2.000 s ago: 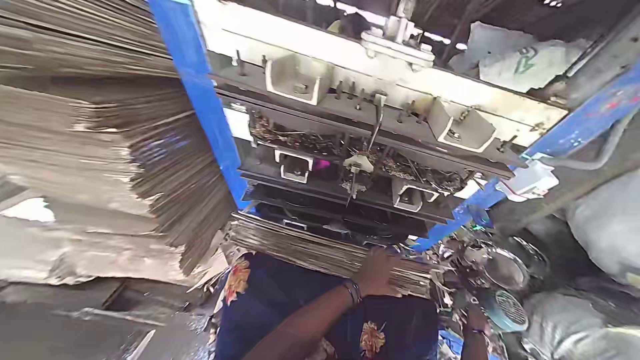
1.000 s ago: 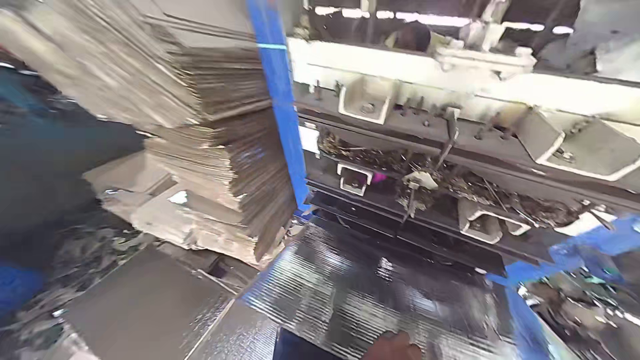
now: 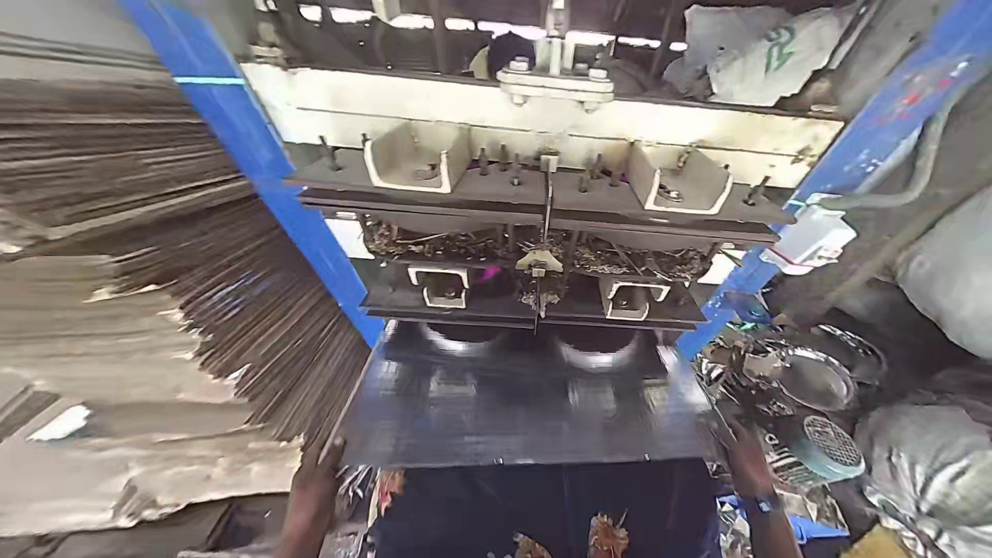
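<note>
A shiny dark sheet [image 3: 527, 418] lies level between my hands, its far end at the opening of a blue-framed press [image 3: 496, 316]. My left hand [image 3: 318, 465] is at the sheet's near left corner, and my right hand [image 3: 745, 457] is at its near right corner; both seem to grip its edges, though blur hides the fingers. Two dark round shapes with bright rims show on the sheet's far part. Above it, the press has dark plates with pale metal channels [image 3: 418, 159] and a central rod [image 3: 549, 201].
Tall stacks of brown sheets [image 3: 256, 333] stand close on the left. A blue upright [image 3: 232, 139] bounds each side of the press. On the right are a white switch box [image 3: 814, 236], shiny round plates [image 3: 814, 380], a teal motor with a grille [image 3: 829, 449] and pale sacks [image 3: 930, 465].
A stack of sheets lay under one hand at first; now both hands are at the sides of one shiny sheet. The view has swung left and back.
</note>
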